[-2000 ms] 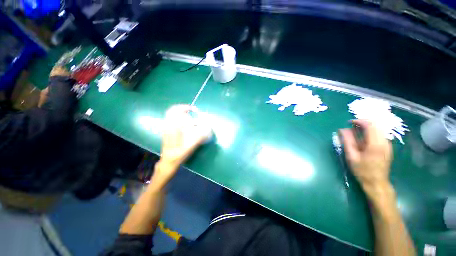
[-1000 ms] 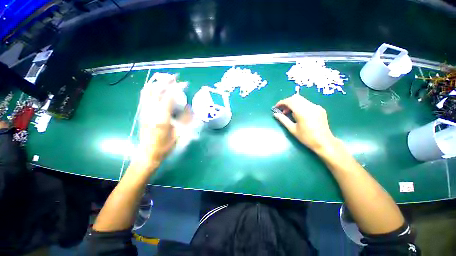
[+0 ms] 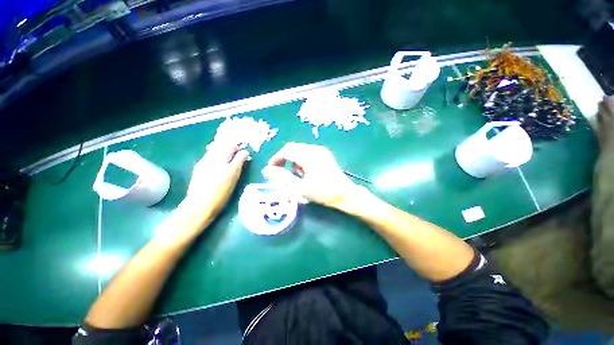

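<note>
A white housing point(image 3: 268, 210) stands on the green bench in front of me, its round end face with cutouts turned up. My left hand point(image 3: 219, 165) is at the near edge of the left pile of small white parts point(image 3: 250, 130); whether its fingers hold a part is unclear. My right hand point(image 3: 313, 172) is just above and beside the housing, fingers curled; its grip is hidden. A thin dark shaft point(image 3: 357, 176), like a screwdriver's, shows behind the right hand; its handle is hidden.
The right pile of white parts point(image 3: 333, 111) lies near the back rail. Other housings are at left point(image 3: 149, 182), back right point(image 3: 404, 89) and right point(image 3: 479, 153). An orange and black wire heap point(image 3: 522, 94) lies far right, with a person's arm point(image 3: 604, 195) beyond. A label point(image 3: 473, 213) is near the front edge.
The view has swung right. My left hand has moved from the left-hand housing to the left pile. My right hand has come beside the housing in front, which now stands below my hands.
</note>
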